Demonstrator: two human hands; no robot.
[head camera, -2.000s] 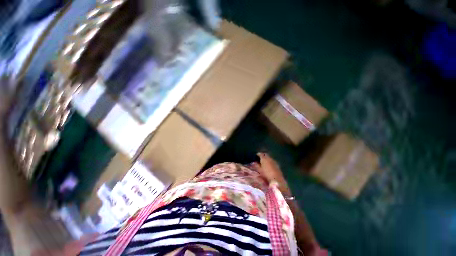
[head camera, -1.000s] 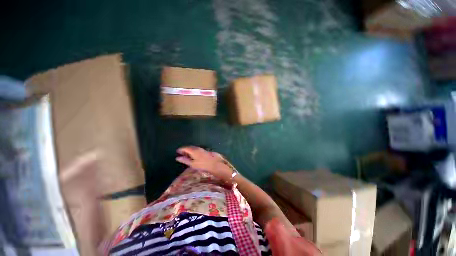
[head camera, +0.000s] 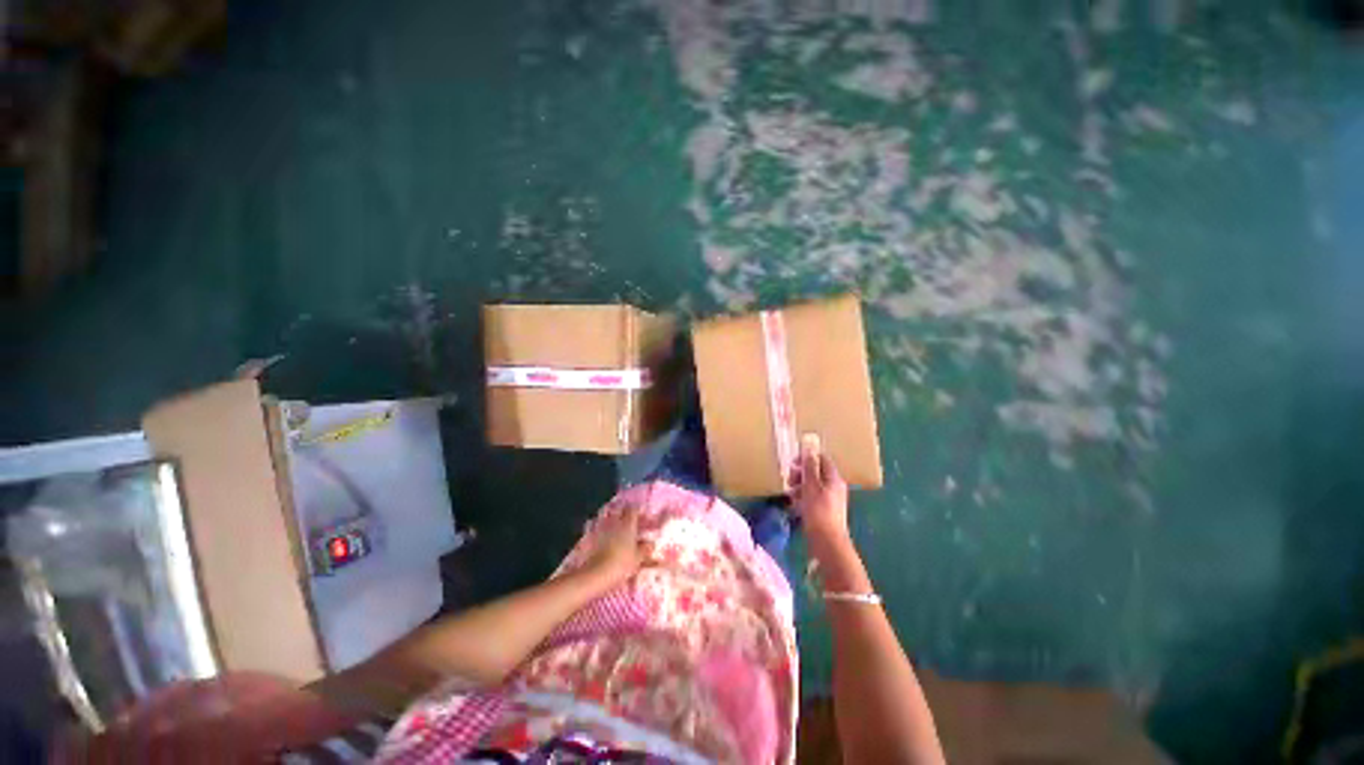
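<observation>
Two closed brown cartons stand on the green floor in front of me. The left carton (head camera: 561, 417) has a white-and-pink tape band across it. The right carton (head camera: 826, 374) has a similar band running lengthwise. My right hand (head camera: 817, 490) is at the near edge of the right carton, thumb on its top by the tape; the fingers are hidden below the edge. My left hand (head camera: 616, 541) rests against my floral apron (head camera: 691, 575), touching neither carton; whether it holds any cloth cannot be told.
At the left is the cardboard-covered bench (head camera: 240, 523), with a pale panel (head camera: 397, 583) bearing a red switch beside it and a shiny clear-looking item (head camera: 97, 583) on top. A brown cardboard surface (head camera: 1032, 725) lies at the bottom right. The green floor (head camera: 957, 224) is worn.
My view has turned down to the two cartons. My right hand has moved from in front of my apron to the right carton's edge. My left hand has come into view at the apron.
</observation>
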